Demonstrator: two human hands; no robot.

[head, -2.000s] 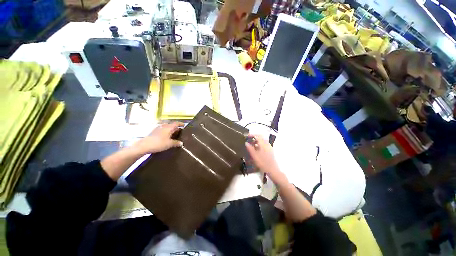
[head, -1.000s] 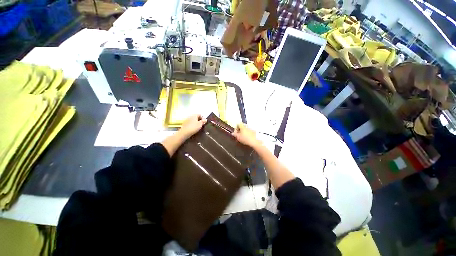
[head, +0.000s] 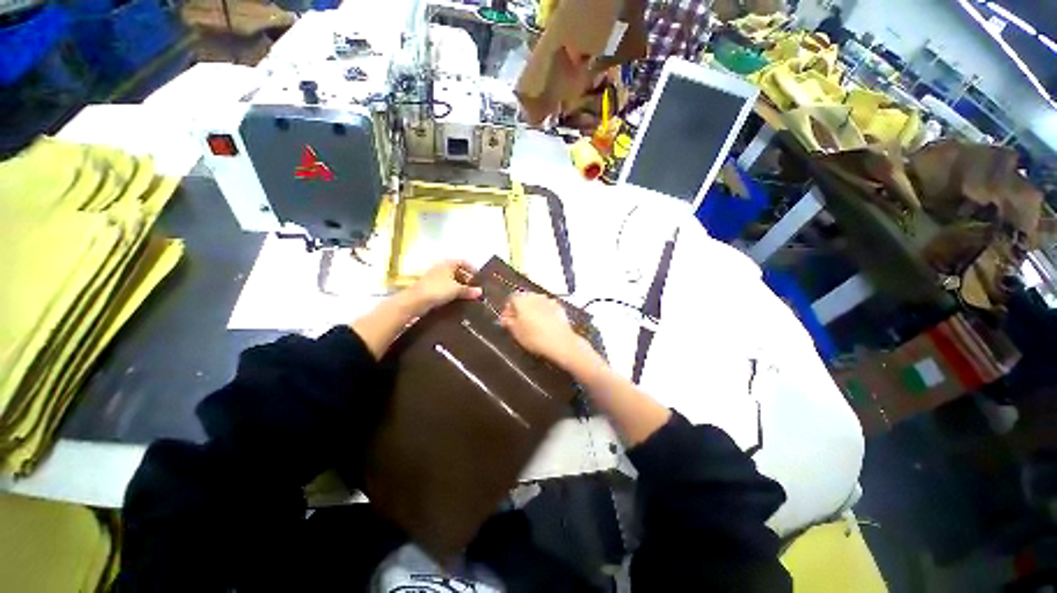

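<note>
A dark brown panel [head: 446,429] with several pale, shiny straight lines lies at a slant in front of me, its lower end hanging over the table's front edge. My left hand [head: 440,287] holds its upper left edge near the top corner. My right hand [head: 536,324] lies on the panel's upper part, fingertips on one of the pale lines; whether it pinches the panel is hard to tell. The yellow-edged clamp frame [head: 401,238] is just beyond the panel's top corner.
The sewing machine head [head: 315,174] stands behind at left. A tall stack of yellow panels [head: 70,278] is at left. A grey screen [head: 692,130] stands at right rear. A dark strip [head: 656,304] lies right of the panel. A plaid-clothed person is partly visible behind.
My right hand has moved from the panel's top right edge inward and down over its pale lines. Earlier, both hands moved closer together near the top corner, and the panel turned more upright.
</note>
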